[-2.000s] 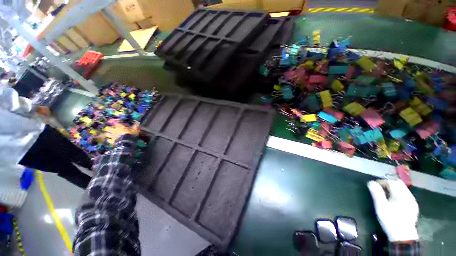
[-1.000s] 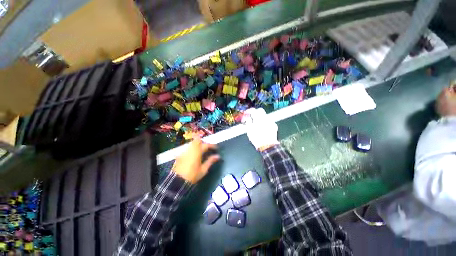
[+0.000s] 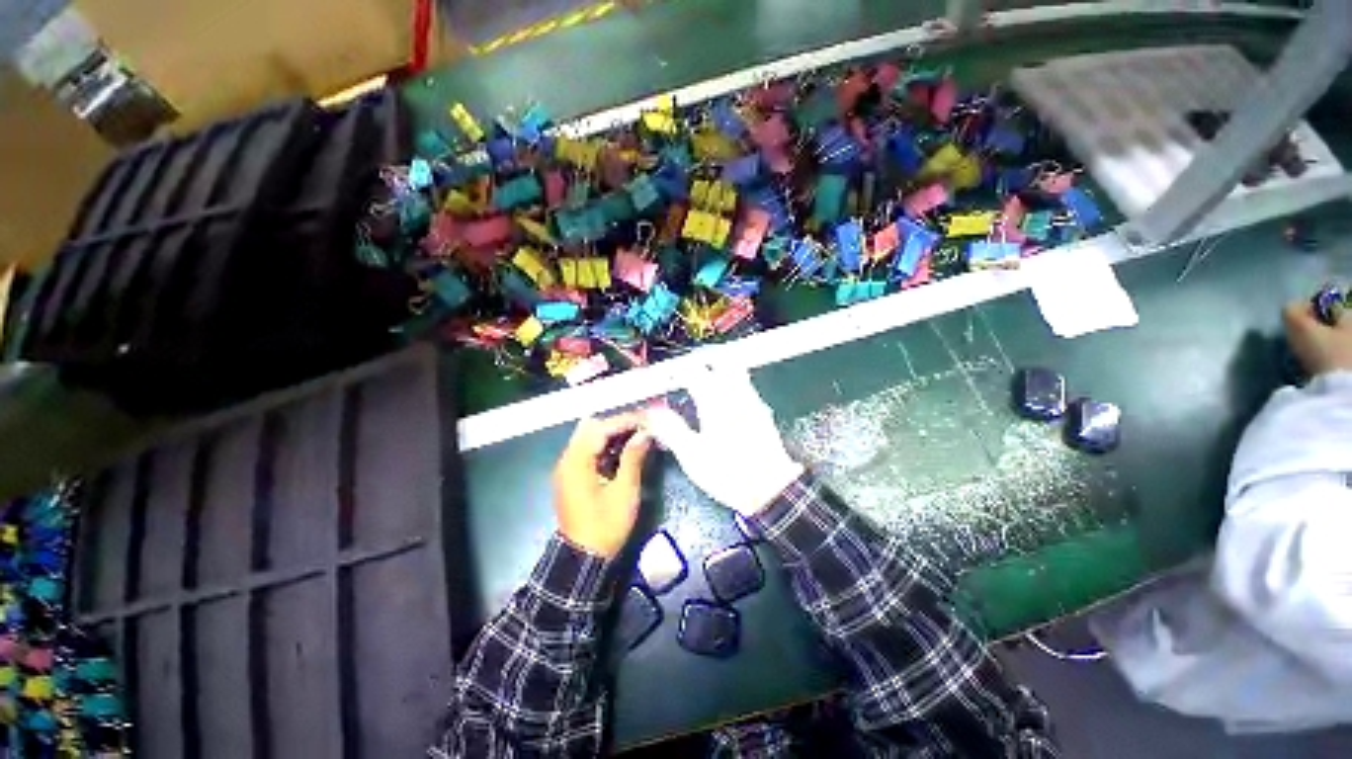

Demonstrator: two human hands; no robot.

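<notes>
My bare left hand (image 3: pixel 601 482) and my white-gloved right hand (image 3: pixel 727 438) meet at the fingertips, just on my side of the white rail. A small dark housing (image 3: pixel 681 403) shows partly between them; the fingers hide most of it, and I cannot tell whether a clip is on it. Several dark rounded-square housings (image 3: pixel 709 626) lie on the green bench below my hands, one with a bright face (image 3: pixel 661 561). A large pile of coloured binder clips (image 3: pixel 709 215) lies beyond the rail.
The foam tray (image 3: pixel 282 571) is at left, with stacked dark trays (image 3: pixel 193 245) behind it. Two housings (image 3: pixel 1041 393) and a white wipe (image 3: pixel 1082 292) lie at right. A pale slotted tray (image 3: pixel 1142 111) and metal post (image 3: pixel 1246 126) are upper right. Another person's sleeve (image 3: pixel 1305 519) is at far right.
The view has swung right from the foam tray. My right hand has come back from the clip pile to my left hand, whose spread fingers have closed in. Fewer housings show on the bench.
</notes>
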